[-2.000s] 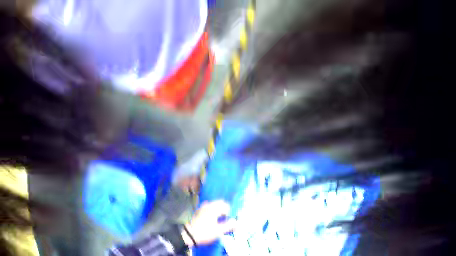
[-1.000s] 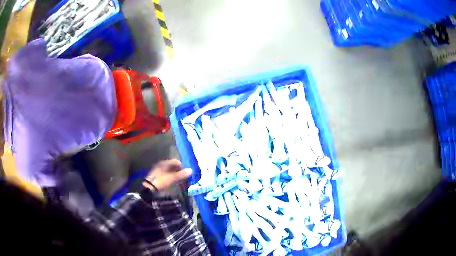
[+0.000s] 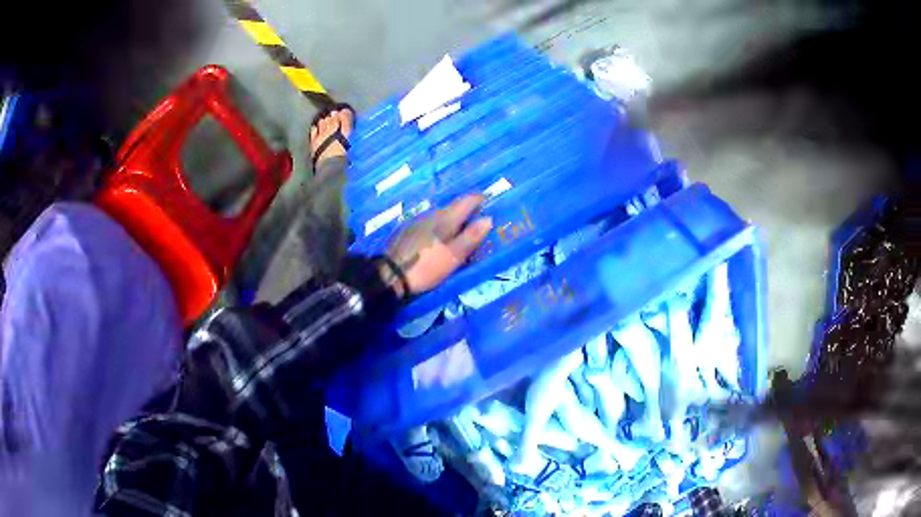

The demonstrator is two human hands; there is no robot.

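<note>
A blue crate fills the lower middle, with a pale label and faint marks on its wall. It holds a heap of pale blue-white figure parts. Just beyond it stands a ribbed blue crate stack with several white labels; more pale parts show in the gap between. My left hand, bare below a dark plaid sleeve, is over the near edge of the stack, fingers apart and holding nothing; contact is unclear. My right hand is not visible.
A red stool and a person's purple garment are at the left. A sandalled foot is beside the stack, near yellow-black floor tape. Dark parts in a blue container are at the right edge.
The view has swung. The filled crate now shows lower, with its wall visible and the labelled stack beyond it. My left hand has moved from beside a filled crate to over the stack.
</note>
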